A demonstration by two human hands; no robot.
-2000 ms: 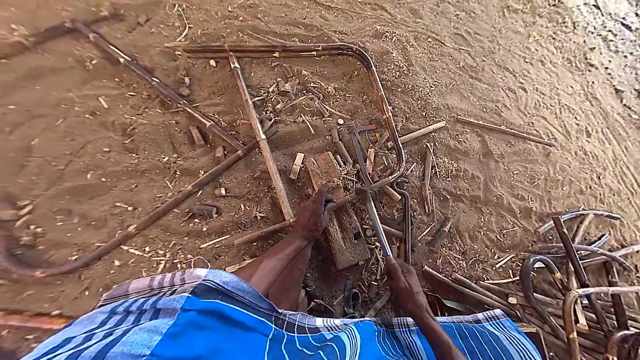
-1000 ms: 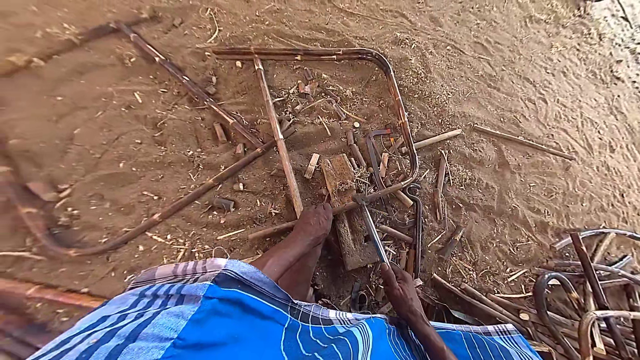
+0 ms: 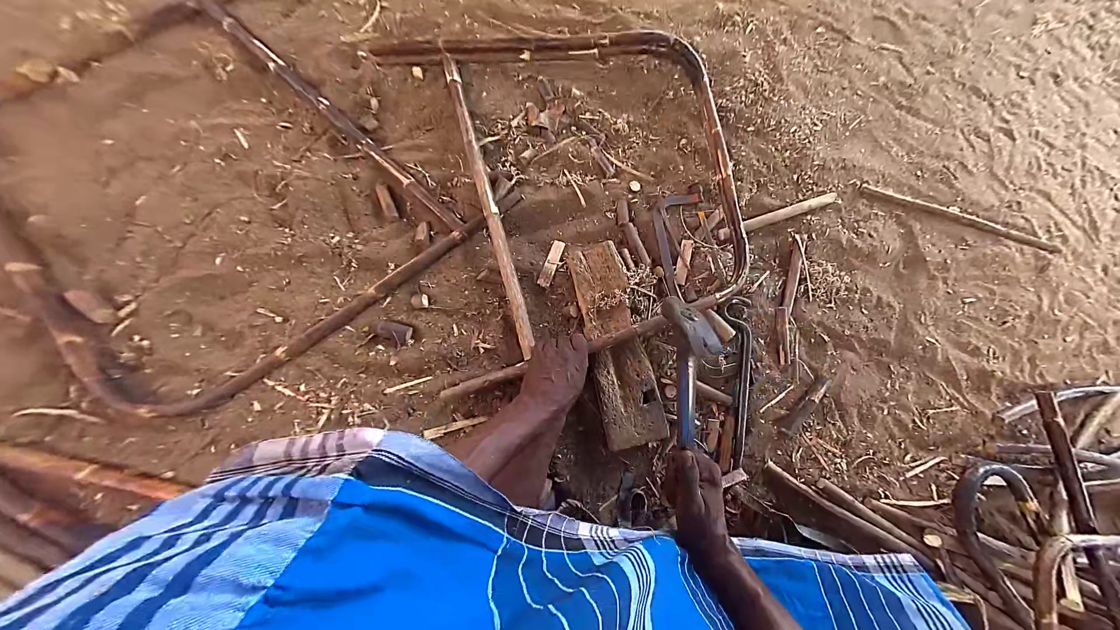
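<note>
My right hand (image 3: 697, 499) is closed around the metal handle of a hammer-like tool (image 3: 691, 328). The tool's broad head overlaps the near rod of a bent cane frame (image 3: 716, 144) in the view, and whether they touch is unclear. That rod crosses a worn wooden block (image 3: 632, 402) on the sand. A bare foot (image 3: 558, 372), coming from under the blue cloth, rests by the rod just left of the block. A straight cane piece (image 3: 486, 197) spans from the frame's far side to near the toes. My left hand is not visible.
A long bent cane pole (image 3: 328, 332) lies to the left. Dark metal hooked bars (image 3: 662, 241) and cane offcuts (image 3: 551, 262) surround the block. A heap of curved canes (image 3: 997, 490) fills the lower right. One thin stick (image 3: 958, 217) lies on the sand at right.
The tool's head has shifted right from the wooden block, and its broad shape now shows where a narrow side showed before. My right hand has kept its hold on the handle.
</note>
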